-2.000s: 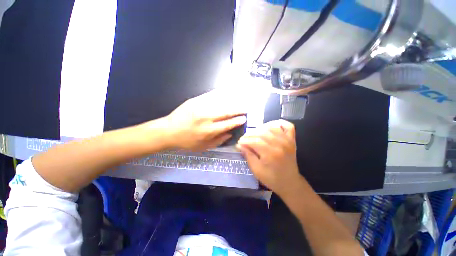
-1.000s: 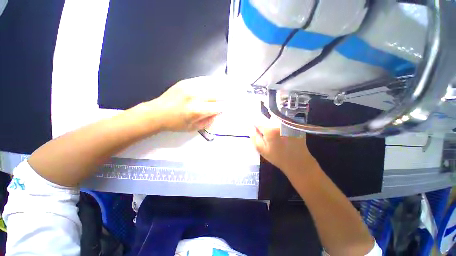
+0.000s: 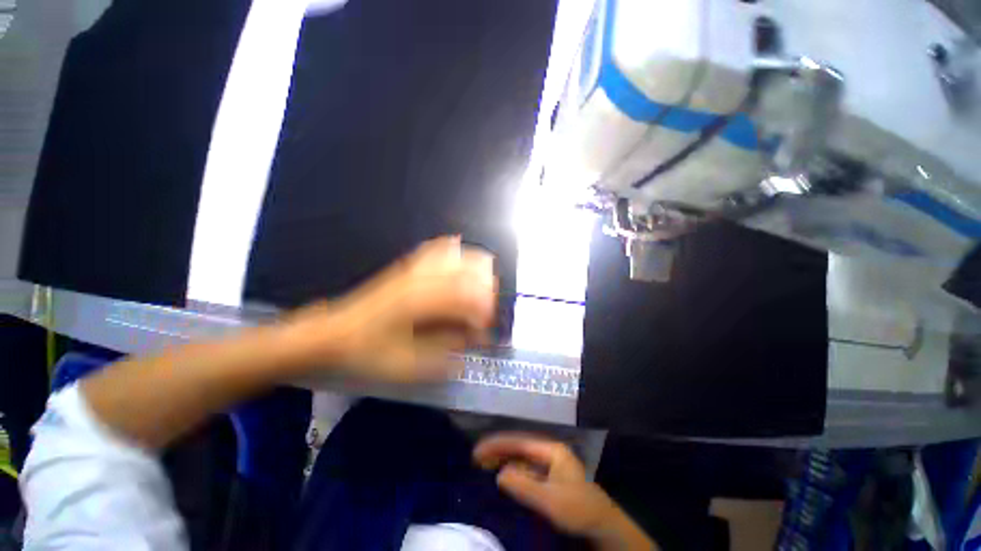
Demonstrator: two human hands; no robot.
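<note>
A large black fabric panel [image 3: 398, 140] lies flat left of the needle area, its near edge by the ruler strip. My left hand [image 3: 425, 312] is blurred over the panel's near right corner with fingers curled; whether it grips the cloth cannot be told. A second black panel [image 3: 699, 344] lies right of the needle, partly under the machine head, and reaches over the table's front edge. My right hand [image 3: 543, 479] is below the table edge, over my lap, fingers loosely curled and apart, with nothing seen in it. The presser foot area [image 3: 635, 231] is partly lost in glare.
The white sewing machine head [image 3: 688, 118] with a blue stripe hangs over the upper right. Another black panel [image 3: 134, 161] lies at the far left. The ruler strip [image 3: 516, 375] runs along the table front. Blue plastic baskets [image 3: 812, 500] stand at lower right.
My right hand has left the needle area and dropped below the table edge. My left hand is lower, and the large panel's near edge now reaches the ruler strip. The view has shifted.
</note>
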